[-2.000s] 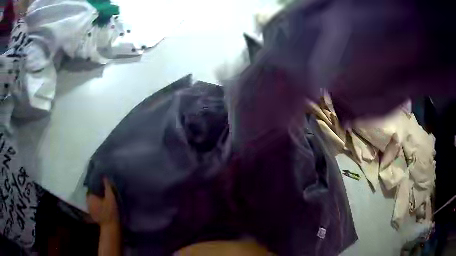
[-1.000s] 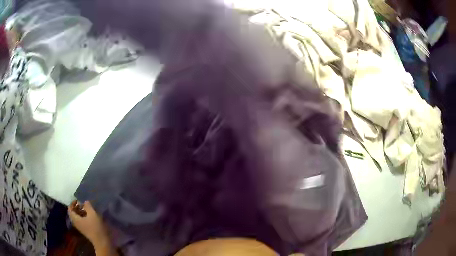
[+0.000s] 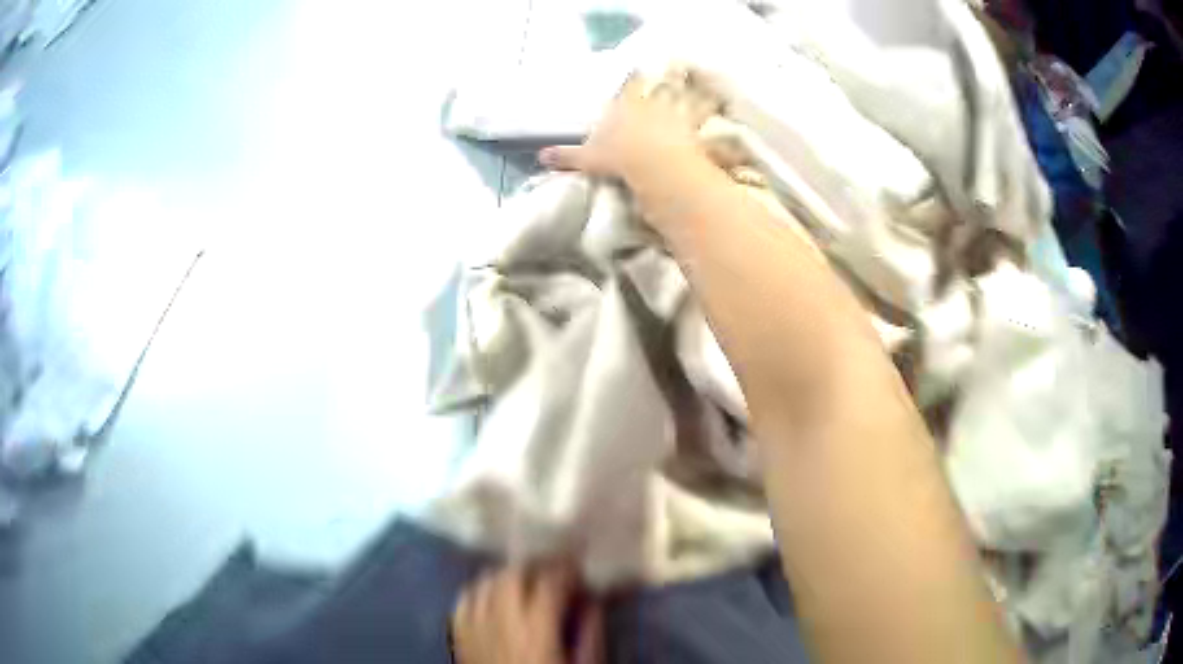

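Observation:
A cream garment (image 3: 571,402) lies bunched on the table in front of me, with deep folds. My right hand (image 3: 642,130) reaches across it and grips cloth near its upper part; the thumb points left. My left hand (image 3: 519,616) is at the bottom centre, blurred, with its fingers on the cream garment's lower edge, closed on the cloth. The dark garment (image 3: 350,603) lies flat along the near edge of the table, partly under the cream cloth and partly cut off by the picture's rim.
The pale table (image 3: 273,298) spreads to the left, bright with glare. More cream cloth pieces (image 3: 1038,402) are heaped at the right. Blurred whitish cloth (image 3: 46,337) shows at the far left edge. Dark and blue things lie beyond the table at the upper right.
The dark garment, raised and blurred before, now lies low at the near edge. A cream garment has come over its far side, with both hands on it. The view has shifted.

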